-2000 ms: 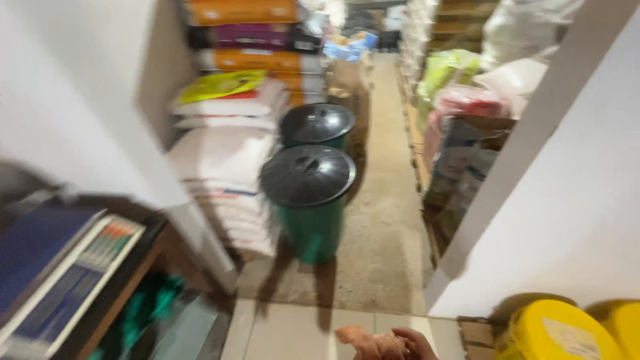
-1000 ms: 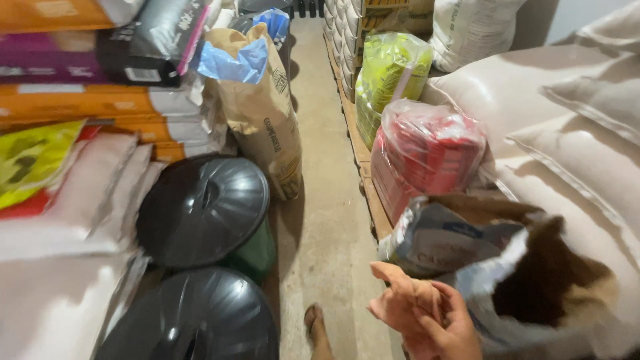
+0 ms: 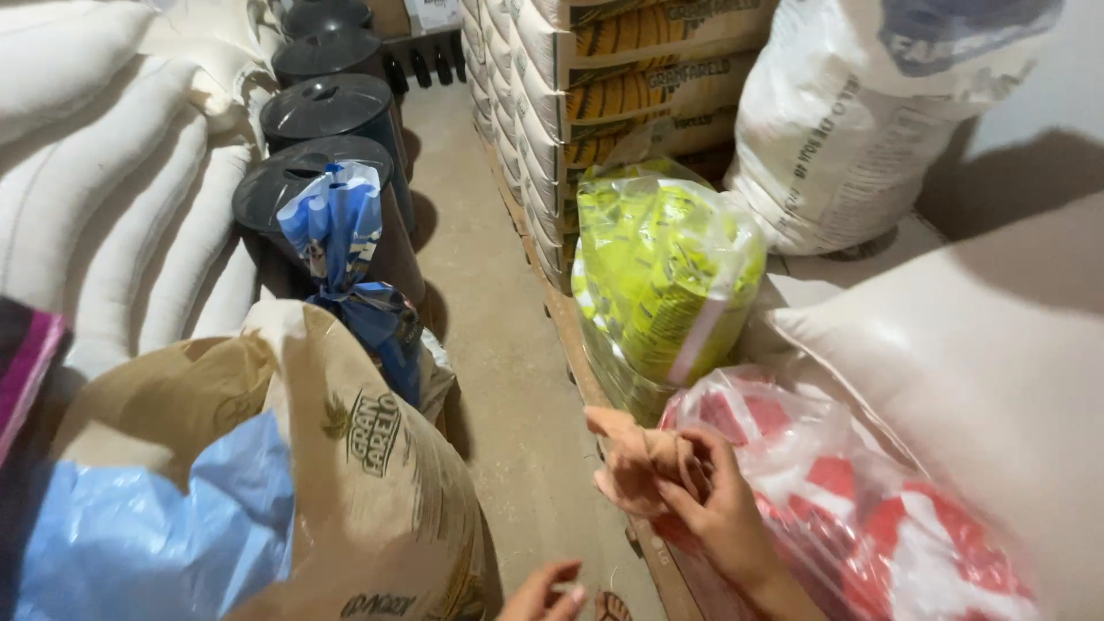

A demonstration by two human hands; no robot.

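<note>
My right hand (image 3: 720, 509) pinches a crumpled, thin pinkish-tan piece of material (image 3: 647, 461), perhaps paper or cloth, between thumb and fingers. It is held over the edge of the pallet, beside a clear plastic bag of red packages (image 3: 923, 552). My left hand (image 3: 545, 595) shows only in part at the bottom edge, its fingers apart and nothing in them. Left of it stands an open brown paper sack (image 3: 388, 483) with light blue plastic (image 3: 164, 517) inside.
A narrow concrete aisle (image 3: 517, 431) runs ahead. Black lidded bins (image 3: 323, 108) and white sacks (image 3: 112, 181) line the left. On the right are a wooden pallet (image 3: 573, 345), stacked sacks (image 3: 539, 112), a clear bag of lime-green packages (image 3: 664, 276) and an upright white sack (image 3: 828, 129).
The view has moved forward from the doorway into the aisle. The right hand still holds the pinkish-tan piece. My left hand has come into view at the bottom.
</note>
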